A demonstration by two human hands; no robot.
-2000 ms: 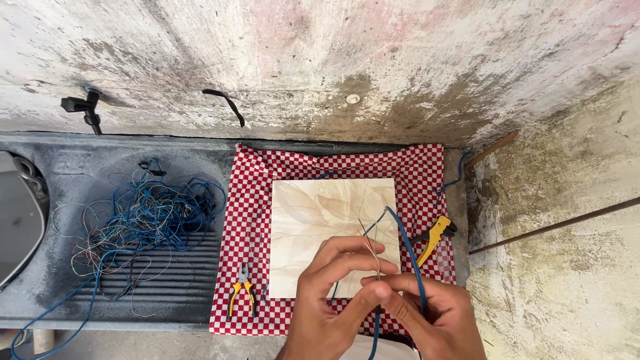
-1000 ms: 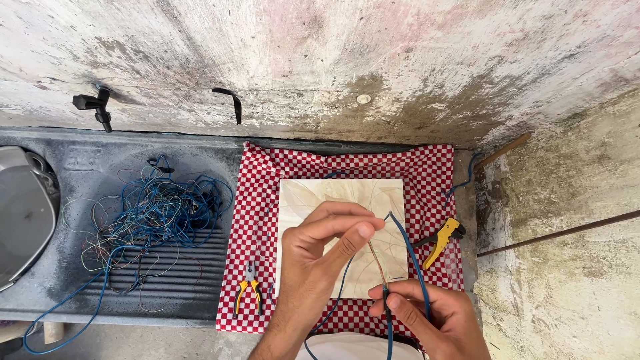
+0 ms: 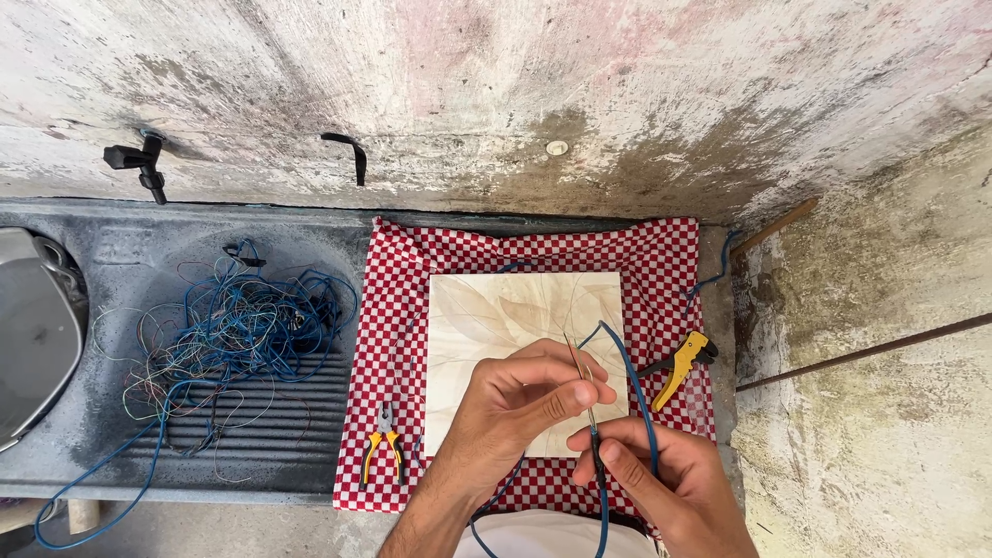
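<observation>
Thin stripped wires (image 3: 580, 360) rise from the end of a blue cable (image 3: 604, 511), where a black sleeve or tape covers it. My left hand (image 3: 535, 403) pinches the thin wires between thumb and fingers. Just below and to the right, my right hand (image 3: 659, 480) grips the cable at its black part, and a blue loop passes over its fingers. Both hands are above a square tile (image 3: 480, 325) with a leaf pattern, on a red and white checkered cloth (image 3: 387, 310). Combination pliers (image 3: 384, 446) lie left of the tile; a yellow wire stripper (image 3: 682, 368) lies to its right.
A tangle of blue cable and thin wires (image 3: 248, 325) fills the ribbed sink basin (image 3: 310, 434). A grey tub (image 3: 39, 333) stands at the far left. Behind are a black tap (image 3: 143, 163) and a stained wall (image 3: 465, 93). A wooden stick (image 3: 775, 225) leans at the right corner.
My left hand was higher on the wires one second ago, with a longer stretch between the hands; now it is close to my right hand. Both hands still hold the cable and wires.
</observation>
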